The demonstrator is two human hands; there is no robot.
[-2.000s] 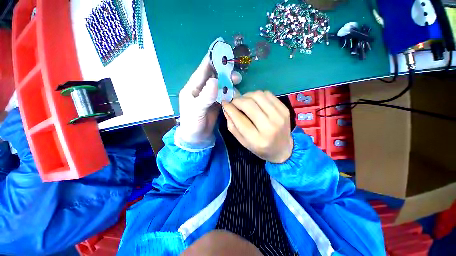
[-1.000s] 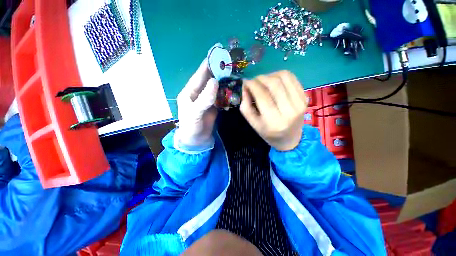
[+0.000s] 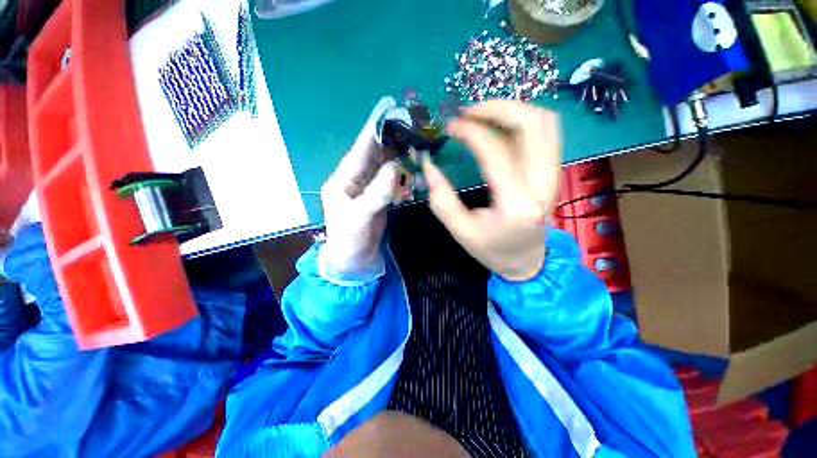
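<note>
My left hand [image 3: 356,199], in a thin white glove, holds the figure-eight assembly [image 3: 386,111] above the mat's front edge. The assembly is tilted, with its pale rim at the top and a dark part over its middle. My right hand [image 3: 506,183] is bare and blurred, just right of the assembly, thumb and fingers apart near the dark part. Whether its fingertips touch or hold that part cannot be told. Small round parts behind are partly hidden by the hands.
A heap of small components [image 3: 503,68] lies on the green mat [image 3: 313,67], beside a black cluster [image 3: 602,89] and a round pot [image 3: 555,20]. A solder spool [image 3: 157,208], red tray [image 3: 116,259] and patterned sheets [image 3: 195,88] are left. A cardboard box [image 3: 672,259] is right.
The assembly has turned from its flat grey face to a tilted view with dark parts showing. My right hand has come off its lower end and moved right, fingers spreading.
</note>
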